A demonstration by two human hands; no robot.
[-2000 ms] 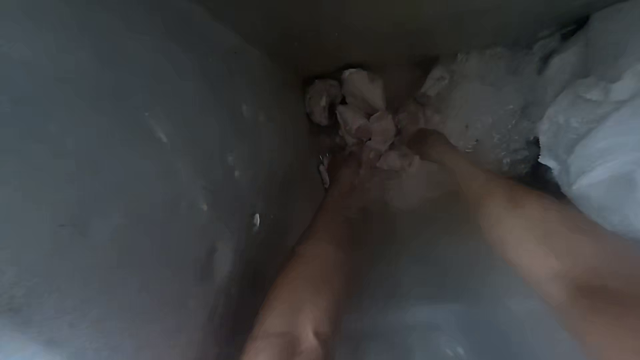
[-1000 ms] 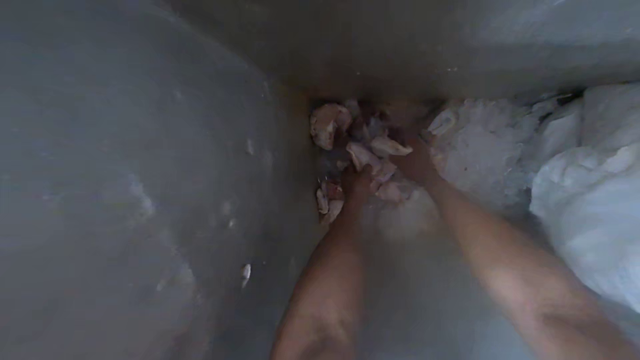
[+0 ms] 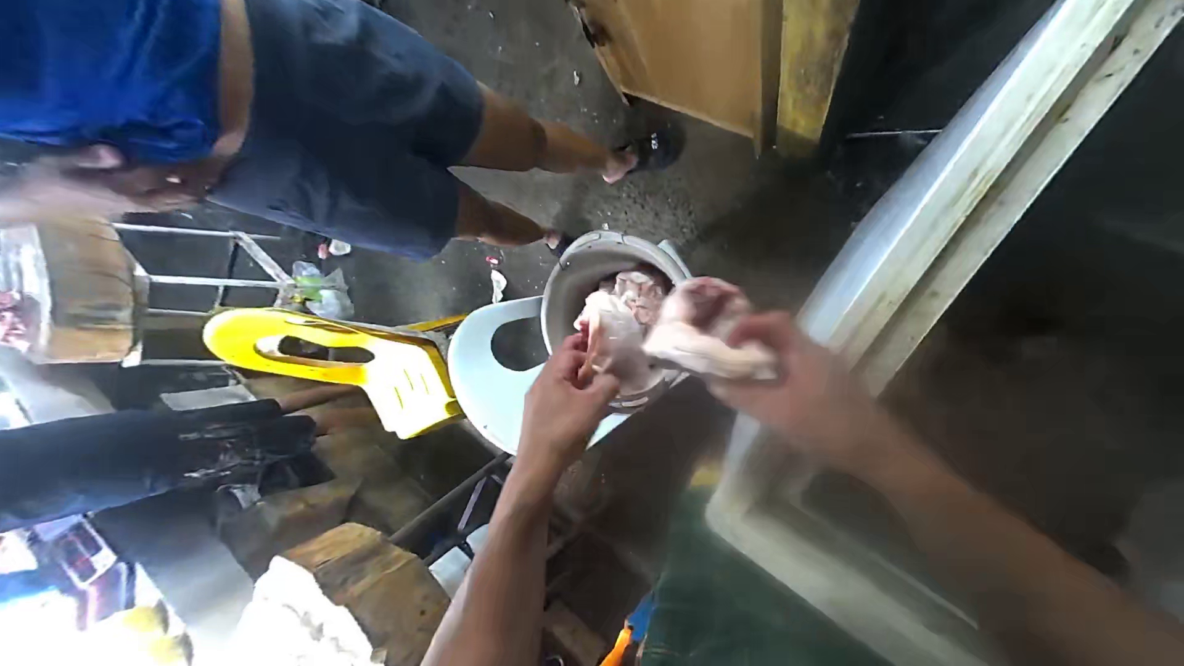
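Raw meat pieces, which look like chicken, are in both my hands. My left hand [image 3: 572,388] grips a pale piece of raw meat [image 3: 606,328] over the near rim of a round, light-coloured bucket [image 3: 561,296]. My right hand [image 3: 786,379], blurred, is closed on a larger pale and pink piece of raw meat [image 3: 698,333] at the bucket's right side. More meat [image 3: 641,285] lies inside the bucket. The bucket stands on or against a pale blue plastic chair [image 3: 476,370]; which of the two, I cannot tell.
A yellow plastic chair [image 3: 287,347] adjoins the pale one. A person in blue shorts [image 3: 361,120] stands at upper left. The white rim of a large chest [image 3: 925,240] runs along the right. Wooden blocks [image 3: 375,583] lie lower left, and a wooden panel [image 3: 694,55] is at the top.
My hands were among meat pieces in the corner of a grey container, beside ice and a white bag. Now they are over the bucket with meat in them. The view has swung far round.
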